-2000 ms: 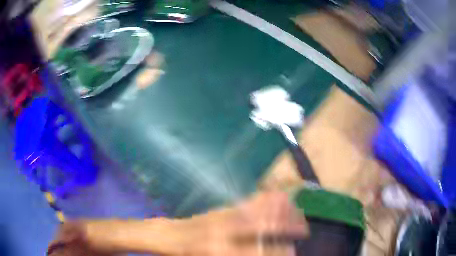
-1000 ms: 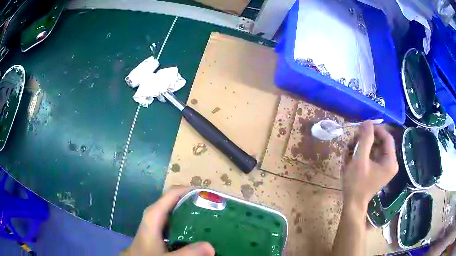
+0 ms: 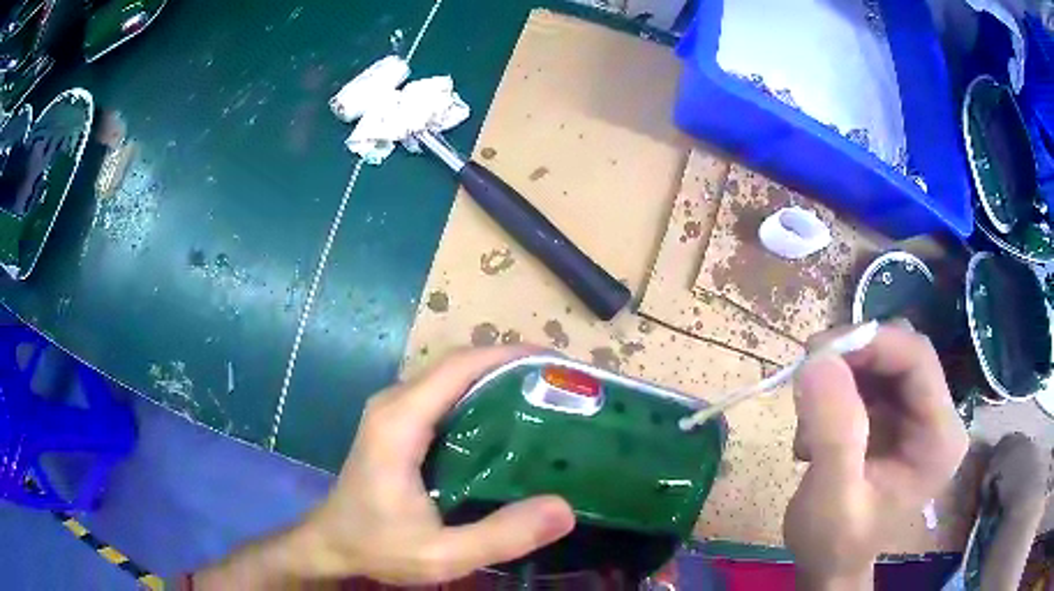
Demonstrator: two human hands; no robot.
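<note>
My left hand (image 3: 422,473) holds a glossy green shell (image 3: 601,456) at the lower middle, fingers behind its upper left edge and thumb across its lower front. A red-orange lamp piece in a silver surround (image 3: 563,388) sits at the shell's upper left. My right hand (image 3: 873,450) grips a thin pale applicator stick (image 3: 786,375) like a pen. The stick's tip is at the shell's upper right, beside small dark holes; whether it touches is unclear. A white cup (image 3: 795,233) stands on a stained cardboard pad (image 3: 740,271) above my right hand.
A padded hammer (image 3: 543,240) lies across the cardboard mat (image 3: 578,104) and green table (image 3: 220,208). A blue bin (image 3: 809,150) with a white liner stands at upper right. More shells (image 3: 1008,327) lie at right and left. Another person's hand (image 3: 1008,508) shows at lower right.
My right hand has moved down from the cup, bringing the stick to the shell. The shell sits higher and further right in view. The view has shifted, with table items appearing higher and further right.
</note>
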